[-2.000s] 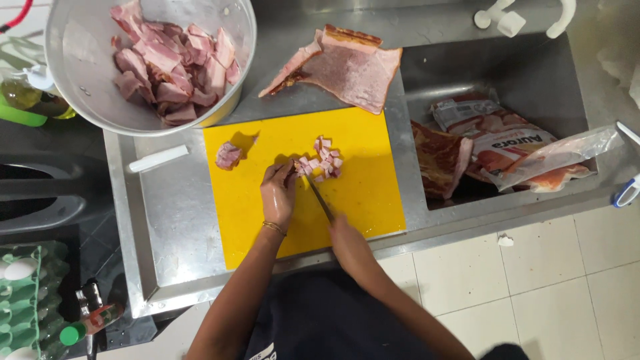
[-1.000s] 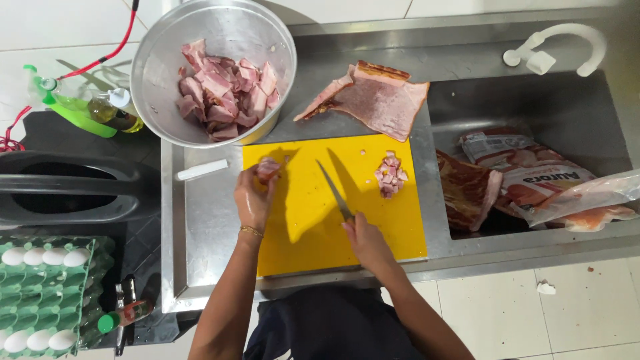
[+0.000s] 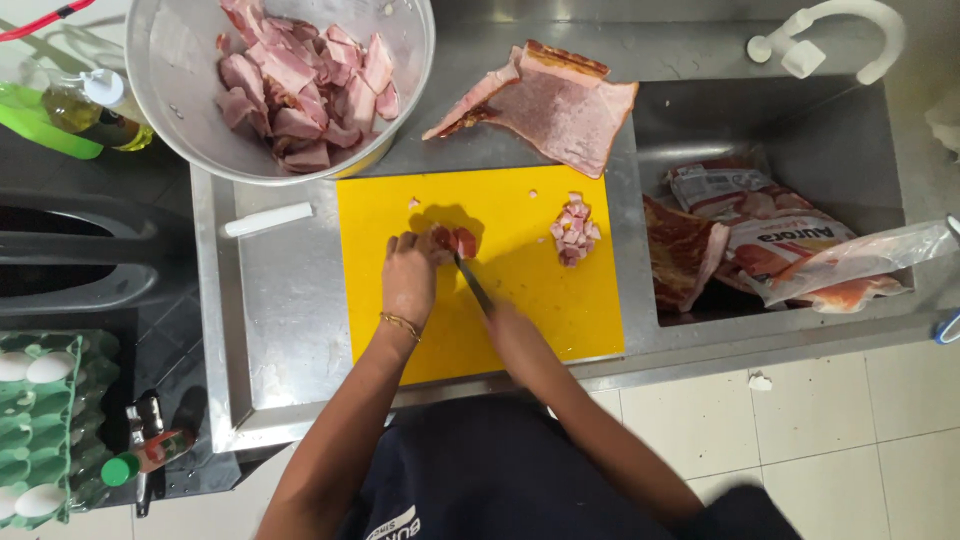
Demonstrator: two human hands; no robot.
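On a yellow cutting board [image 3: 427, 322], my left hand [image 3: 409, 279] grips a piece of bacon [image 3: 464, 242] with its fingertips. My right hand [image 3: 513, 334] is closed around the handle of a kitchen knife [image 3: 474, 283], whose blade reaches the bacon beside my left fingers. A small pile of diced bacon [image 3: 574, 231] lies on the board's right side. Behind the board, a bacon slab [image 3: 559, 109] rests on the steel counter. At the back left stands a large metal pot [image 3: 176, 127] holding many bacon pieces [image 3: 289, 71].
The sink [image 3: 847, 150] at right holds packaged bacon [image 3: 787, 225] and another slab [image 3: 679, 251], below a white faucet [image 3: 802, 56]. A white plastic handle-like object [image 3: 268, 220] lies left of the board. Egg trays [image 3: 37, 427], an oil bottle [image 3: 94, 120] and a green-capped bottle [image 3: 154, 452] are farther left.
One second ago the knife was apart from the piece in my left hand; now its blade is at it. Two seconds ago the dice lay mid-board under the knife; now they are at the right.
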